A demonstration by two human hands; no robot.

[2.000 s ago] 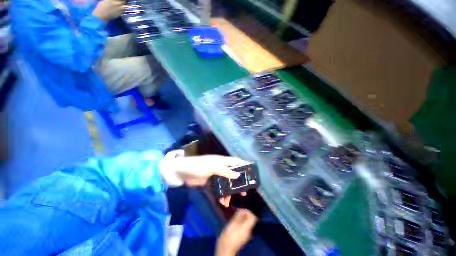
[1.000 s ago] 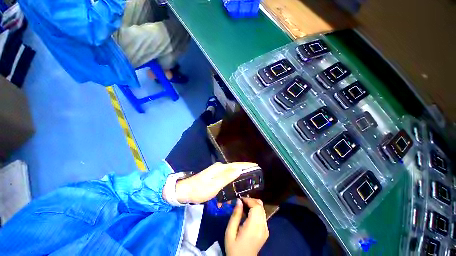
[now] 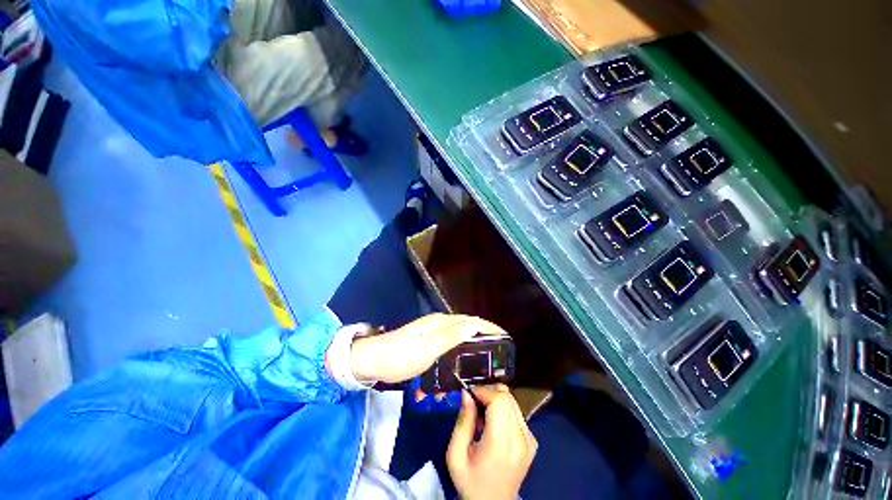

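My left hand (image 3: pixel 416 351) holds a black device housing (image 3: pixel 477 364) over my lap, its face with the pale square outline turned up. My right hand (image 3: pixel 492 444) is just below it, fingertips pinched at the housing's lower edge. A thin dark tool or part shows at these fingertips, too small to name. A clear blister tray (image 3: pixel 577 256) lies on the green bench to the right, with several black housings in its pockets. One pocket shows only a fainter shape.
A second blister tray (image 3: pixel 826 376) with housings is at the right. A blue scrap (image 3: pixel 725 465) lies at the near tray corner. A blue bin (image 3: pixel 468 6), cardboard sheet (image 3: pixel 606 21), open cardboard box (image 3: pixel 424 256) and blue stool (image 3: pixel 296 166) show. A person in a blue smock (image 3: pixel 156 73) sits upper left.
The view has steadied and shifted from the first frame. Both hands were apart two seconds ago; the right fingertips have since come up to the housing and stay there. The left hand keeps its hold.
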